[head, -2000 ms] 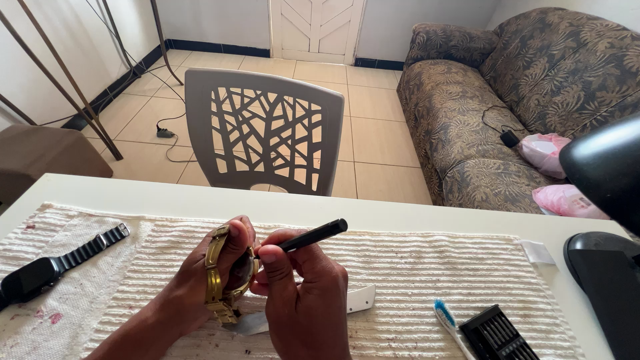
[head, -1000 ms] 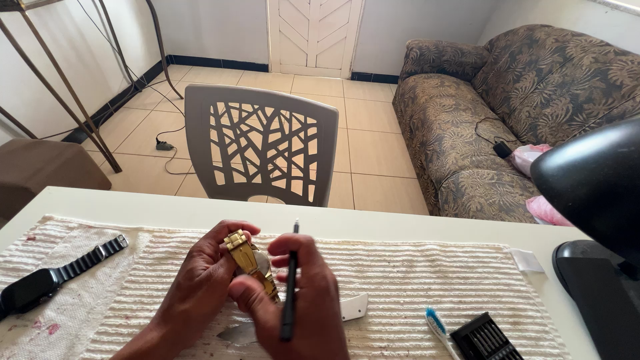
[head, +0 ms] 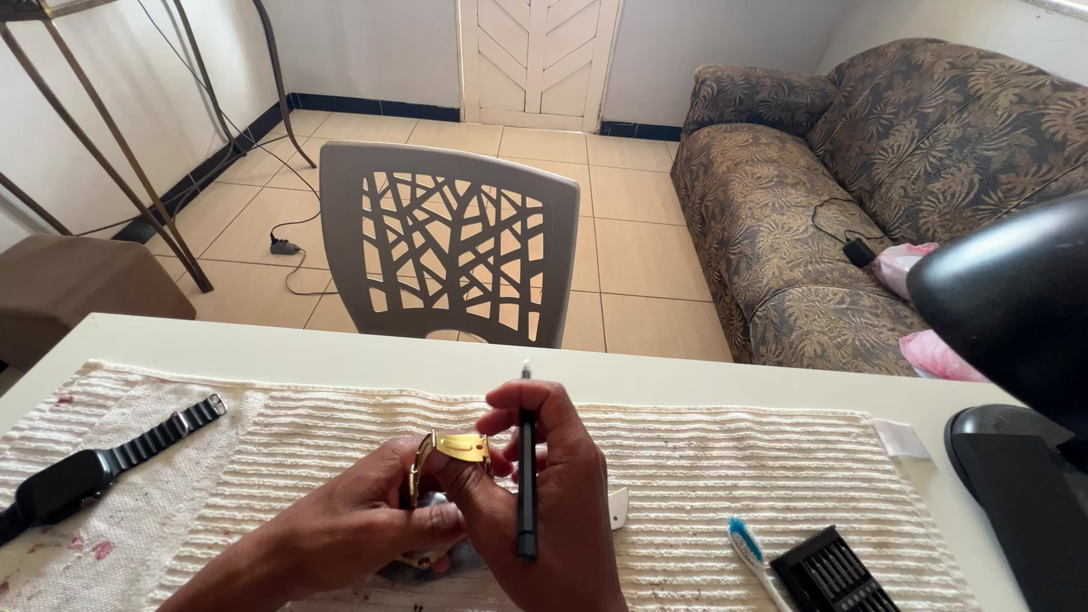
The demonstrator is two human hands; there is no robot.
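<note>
My left hand (head: 374,518) holds a gold-coloured metal wristwatch (head: 461,448) by its case and bracelet, above a ribbed cream cloth. The bracelet's clasp faces up. My right hand (head: 548,493) has a slim black screwdriver (head: 527,484) between its fingers, tip pointing up and away from the watch, while its thumb touches the clasp. Fingers hide much of the watch case. Just right of my right hand, the end of a white flat piece with a small hole (head: 618,508) shows on the cloth.
A black smartwatch (head: 64,486) lies at the left of the cloth (head: 722,442). At the right are a toothbrush (head: 752,552), a black case of driver bits (head: 829,574) and a black desk lamp (head: 1011,297). A grey chair (head: 450,246) stands beyond the white table (head: 255,344).
The screwdriver's tip was at the watch two seconds ago and now points up, away from it. The watch has been turned in my hands, so its clasp faces up.
</note>
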